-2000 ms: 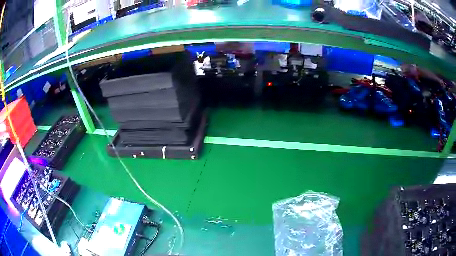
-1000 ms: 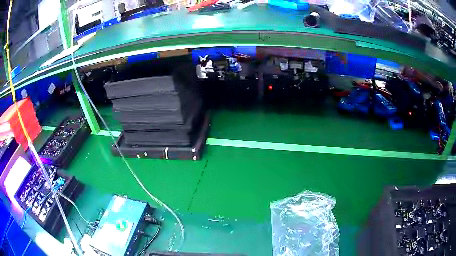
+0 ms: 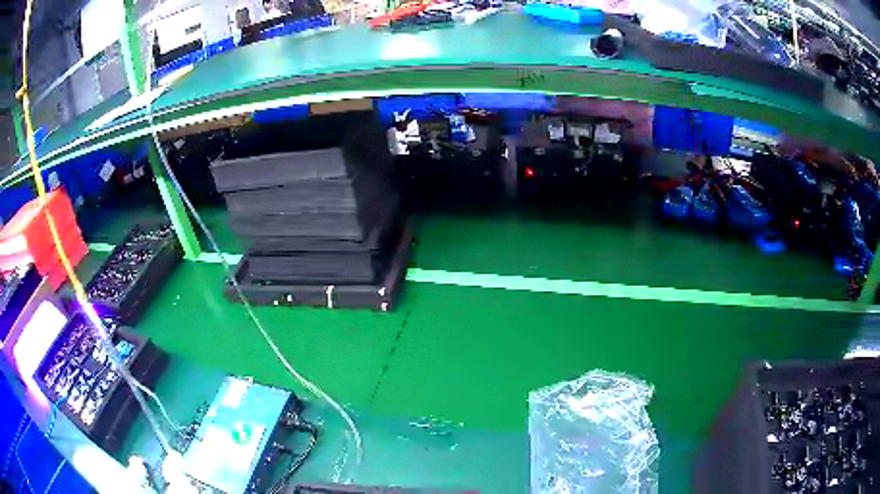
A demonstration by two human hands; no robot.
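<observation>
Neither of my hands can be made out. A clear crinkled plastic bag (image 3: 593, 434) lies flat on the green bench mat (image 3: 473, 357), cut off by the bottom edge. A light blue controller box (image 3: 236, 434) with cables stands at the lower left. A black tray of small circuit boards (image 3: 815, 434) is at the lower right. The dark rim of another tray (image 3: 381, 490) just shows at the bottom edge. A thin clear hose (image 3: 275, 347) hangs down and ends near the blue box. White crumpled shapes (image 3: 159, 473), apparently wipes, lie left of the box.
A tall stack of black trays (image 3: 299, 207) stands at the back. Board trays (image 3: 96, 376) lie at the left by a purple-white glow (image 3: 41, 333) and orange-red bins (image 3: 46, 232). A yellow air line (image 3: 48, 193) hangs there. A green upper shelf (image 3: 434, 48) crosses above, with posts.
The view has shifted slightly, so the bench things sit a little further right. The dark tray rim at the bottom edge has come into view since the earliest frame.
</observation>
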